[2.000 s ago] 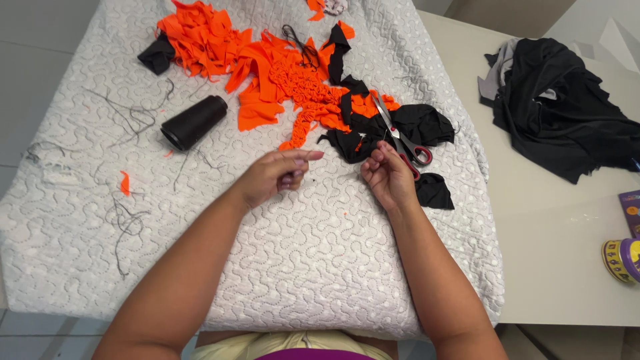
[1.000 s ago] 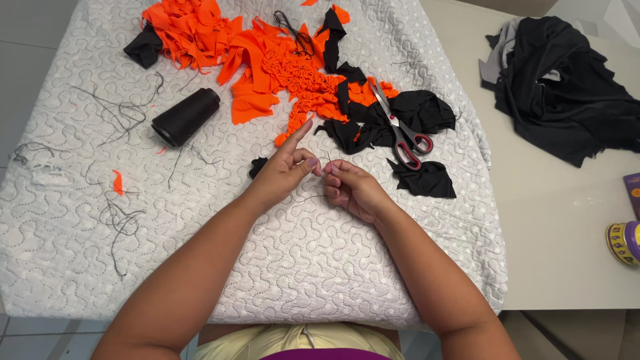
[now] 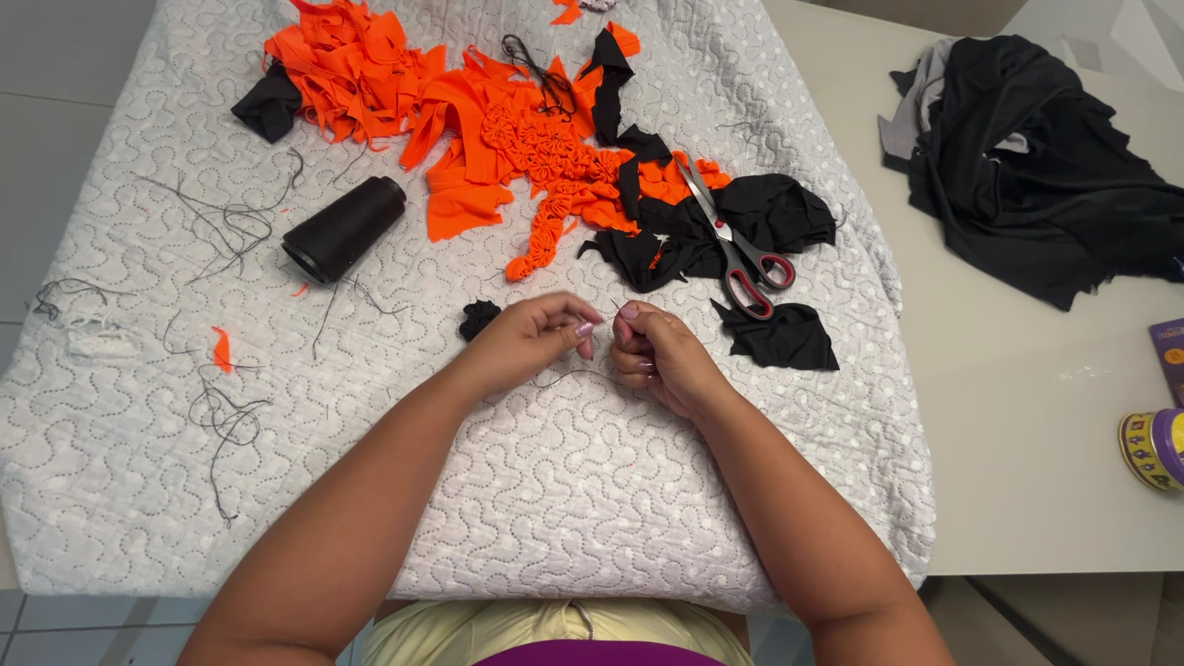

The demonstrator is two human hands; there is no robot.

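Note:
My right hand [image 3: 659, 356] pinches a thin sewing needle [image 3: 616, 303] between thumb and forefinger. A dark thread [image 3: 578, 373] curves over the quilted cloth below both hands. My left hand [image 3: 546, 338] is close by with bent fingers; whether it holds the thread cannot be told. Beside the left hand's wrist lies a small gathered black fabric piece [image 3: 479, 319]. Scissors with black and red handles [image 3: 726, 236] rest on black fabric scraps [image 3: 772, 213] beyond the right hand. Gathered orange fabric rosettes [image 3: 546, 153] lie farther off.
A black thread cone [image 3: 344, 229] lies on its side at left, near loose thread tangles [image 3: 227, 231]. Orange fabric strips [image 3: 351, 69] are heaped at the far left. On the pale table at right are a black cloth [image 3: 1027, 166] and a yellow and purple container [image 3: 1152, 449].
My hands came close together a second ago and are now slightly apart. The small gathered black piece, hidden two seconds ago, shows beside my left hand.

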